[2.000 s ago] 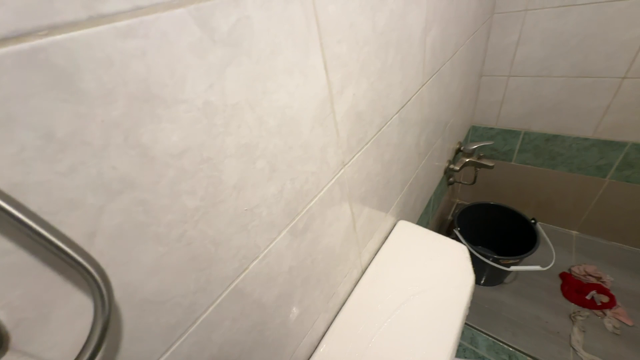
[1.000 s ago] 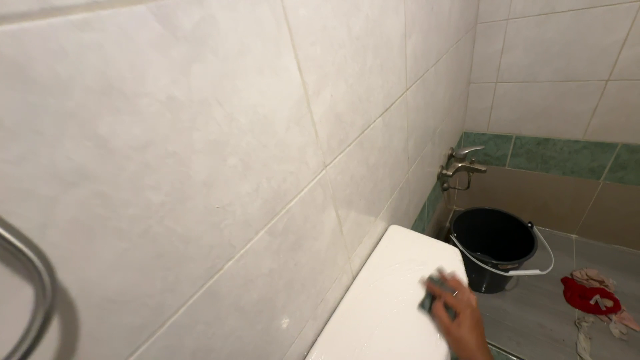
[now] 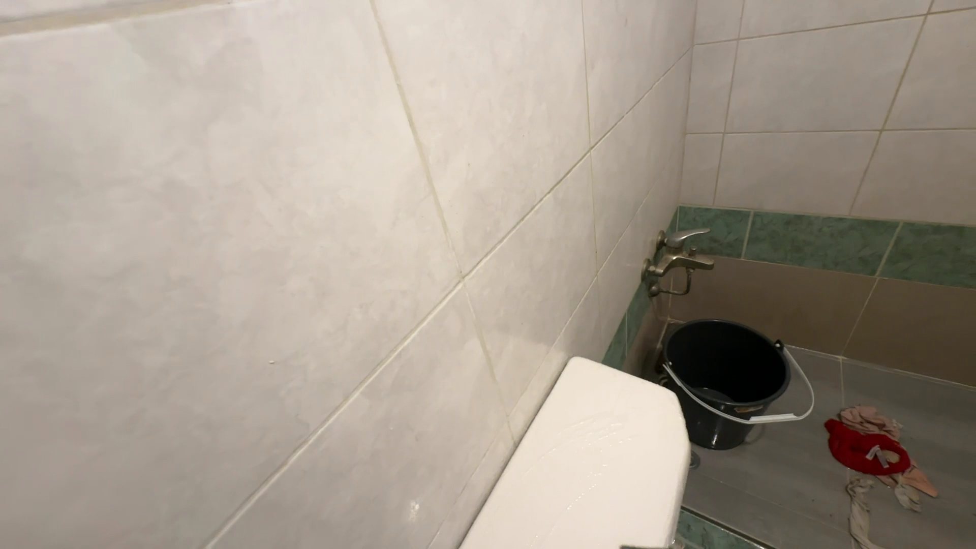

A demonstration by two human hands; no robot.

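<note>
Neither of my hands shows at this moment. The white lid of a toilet cistern [image 3: 602, 450] stands against the tiled wall, with wet streaks across its top. At its lower right, by the bottom edge of the view, a small dark edge of something shows, too little of it to name. Beyond the lid, a black plastic bucket [image 3: 724, 366] rests on the grey floor with its white-gripped handle hanging to the right.
A metal mixer tap [image 3: 682, 261] juts from the left wall above the bucket. Red cloth [image 3: 865, 448] and pale crumpled cloths [image 3: 859, 507] lie on the floor at the right. A green tiled edge [image 3: 713, 531] borders the lower floor area.
One second ago a hand with a dark grey-green object was over the cistern lid; it has left the view. Wet streaks now show on the lid. The metal rail at left is out of view.
</note>
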